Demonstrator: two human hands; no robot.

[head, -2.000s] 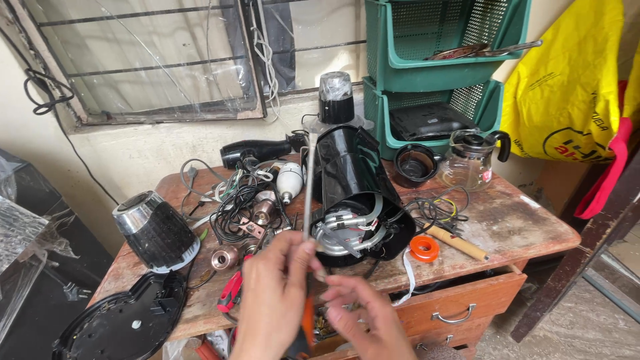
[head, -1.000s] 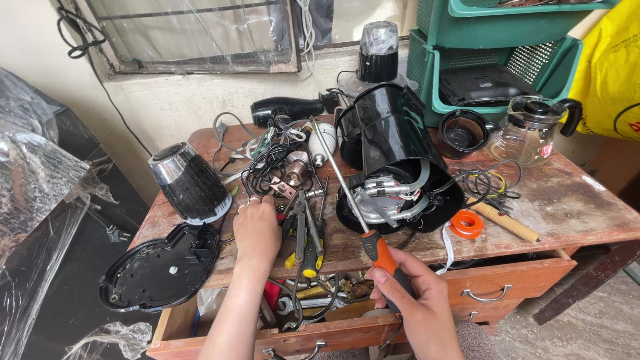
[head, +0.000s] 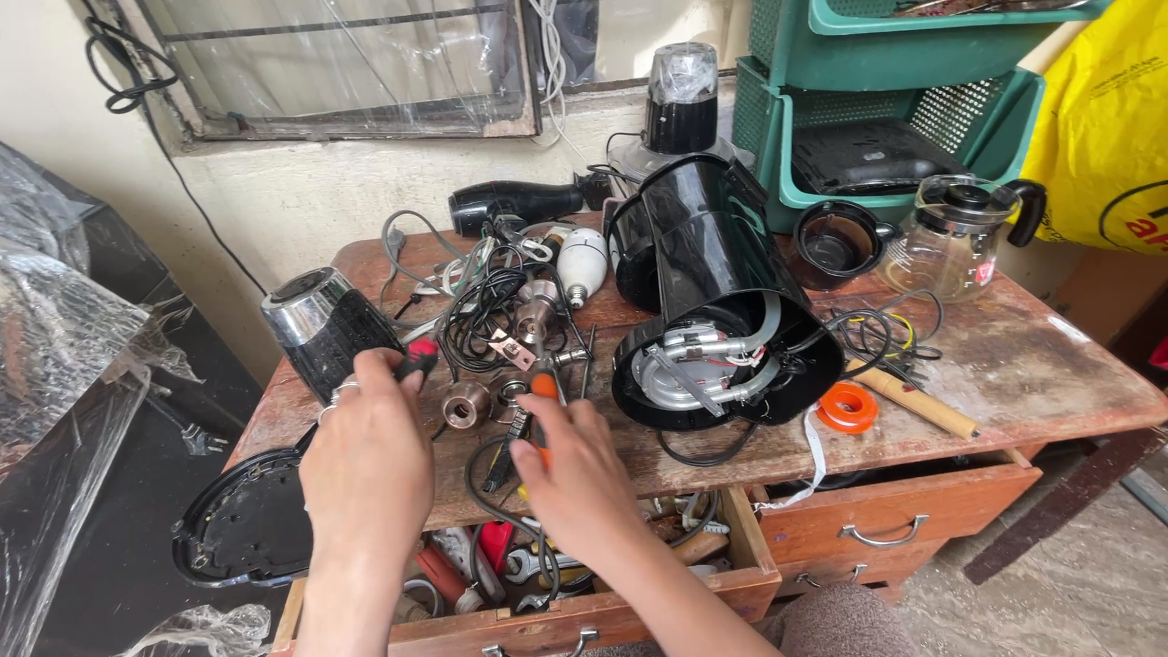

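Note:
My left hand is closed on a tool with a red and black handle, over the left part of the table. In my right hand is a screwdriver with an orange and black handle; its shaft points away among the metal parts. Between and beyond the hands lie a tangle of black cords, round metal fittings and a white bulb. Right of them, a black coffee maker housing lies with its underside open, showing a heating element and grey hoses.
Below the hands, an open drawer holds wrenches and other tools. A black base cover overhangs the left edge. An orange tape roll, a wooden stick, a glass carafe and green stacked baskets stand or lie rightward.
A second ago my left hand was down at the tools on the table; now it is raised with the red and black handle. The orange screwdriver has moved left with my right hand.

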